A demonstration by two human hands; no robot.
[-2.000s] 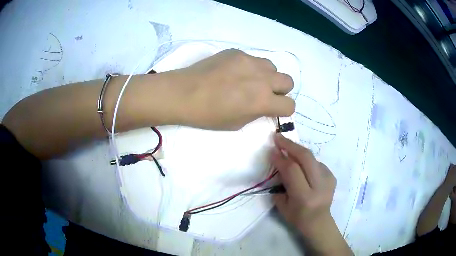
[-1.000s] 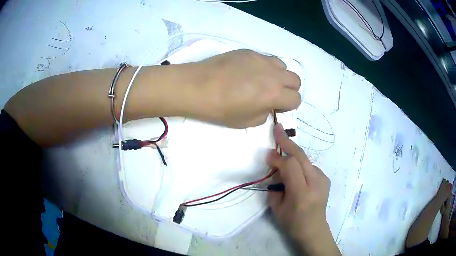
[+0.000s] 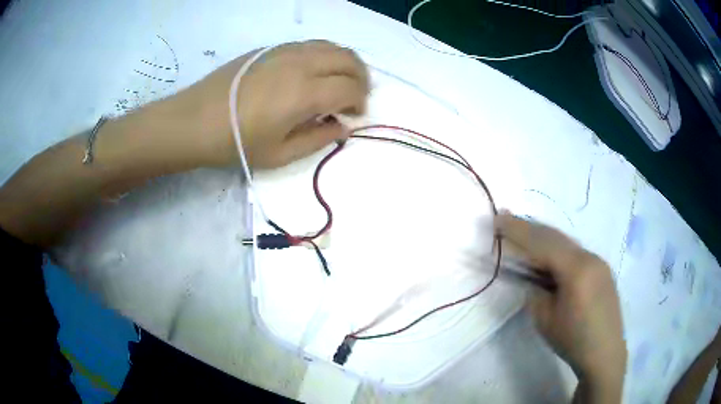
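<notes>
The white housing [image 3: 379,229] lies in front of me, with red and black wires [image 3: 482,181] curving around its inside. My left hand [image 3: 304,102] is at its upper left, fingers closed on the wires where they meet a pale piece; the fingertips hide the exact grip. My right hand [image 3: 573,288] is at the right rim, holding blurred dark tweezers [image 3: 534,276] pointing left, its fingertips at the wires. A ribbed black plug [image 3: 273,241] with a metal tip sits across the left rim. A small black connector [image 3: 343,349] is at the bottom.
A white cord [image 3: 235,118] loops over my left hand. A second wired housing [image 3: 640,79] lies on the dark green belt [image 3: 506,31] at upper right, with a white cord beside it. Part of another person's arm [image 3: 700,379] shows at the lower right edge.
My left hand has moved left and up, away from the right rim. My right hand has moved right. The wires now curve openly along the upper and right sides. The view has shifted.
</notes>
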